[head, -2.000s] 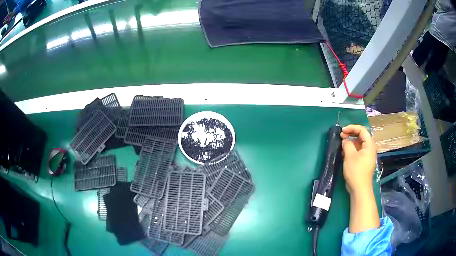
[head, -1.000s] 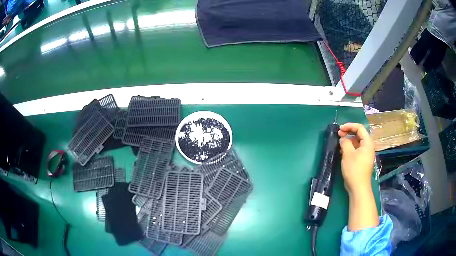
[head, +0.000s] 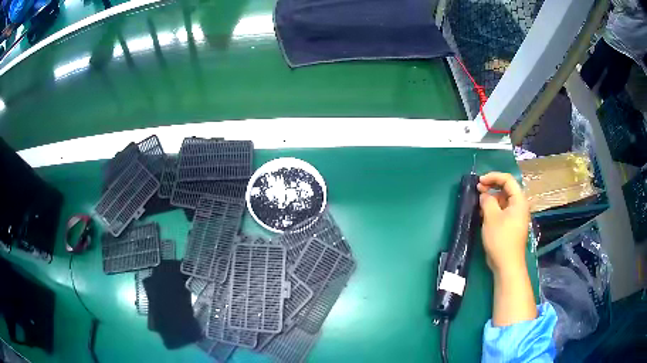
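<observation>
My right hand [head: 505, 223], bare with a blue sleeve, is at the right of the bench. Its fingertips touch the front end of the black electric screwdriver [head: 460, 244], which lies on the green bench with its thin bit pointing away and its cable toward me. The hand is not wrapped around the tool. My left hand is not in view. A loose pile of black vent grilles [head: 257, 287] lies mid-bench. A plain black filter sheet [head: 171, 303] lies at the pile's left. A white dish [head: 286, 195] of tiny dark screws stands behind the pile.
Black housings [head: 27, 202] stand at far left, near a reddish-brown loop [head: 79, 233]. A white rail [head: 355, 133] runs behind the bench, with a dark cloth [head: 362, 32] beyond. A pale post [head: 535, 67] stands at right, beside crates with cardboard [head: 560, 183] and clear bags [head: 576, 291].
The view has shifted slightly, so the bench things appear a little further left. My right hand stays at the screwdriver's front end, and the screwdriver still lies in place.
</observation>
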